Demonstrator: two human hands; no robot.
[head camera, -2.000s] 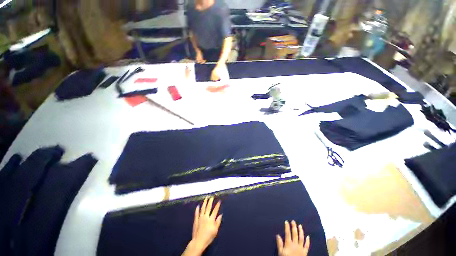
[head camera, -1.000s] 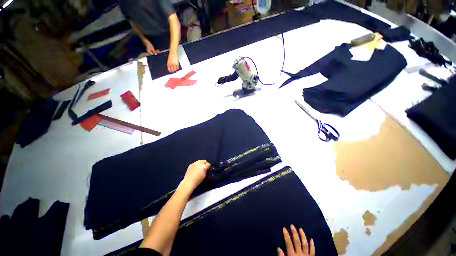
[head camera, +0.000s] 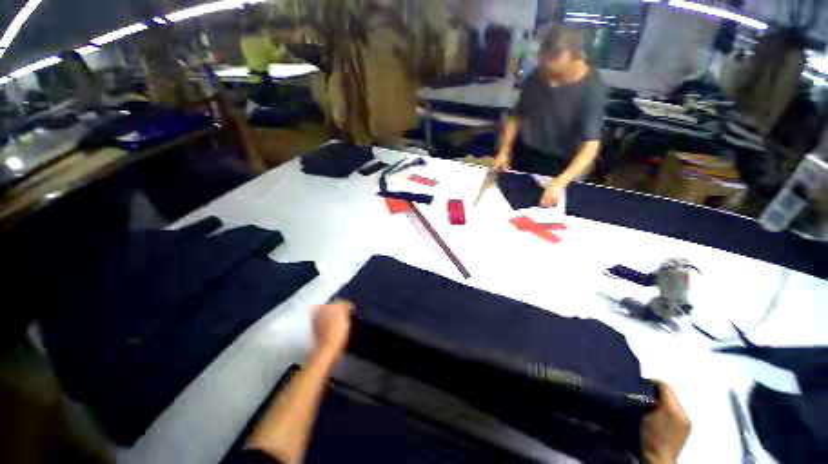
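A dark cut panel (head camera: 490, 367) is stretched between my two hands, its near edge lifted off the far stack (head camera: 472, 304) and slightly blurred. My left hand (head camera: 333, 328) grips the panel's left corner. My right hand (head camera: 667, 421) grips its right corner. The near stack (head camera: 363, 426) lies below and nearer to me, partly hidden by the raised cloth.
Shaped dark pieces (head camera: 200, 299) lie at the left. Beyond the stack are a reddish-brown ruler (head camera: 438, 240), a red block (head camera: 456, 212) and red-orange pieces (head camera: 538, 228). A cutting machine (head camera: 672, 290) stands at right. A person (head camera: 558, 109) works across the table.
My left hand has moved to the panel's left corner and my right hand from the near stack to its right corner. The panel's near edge has risen. The view has turned left.
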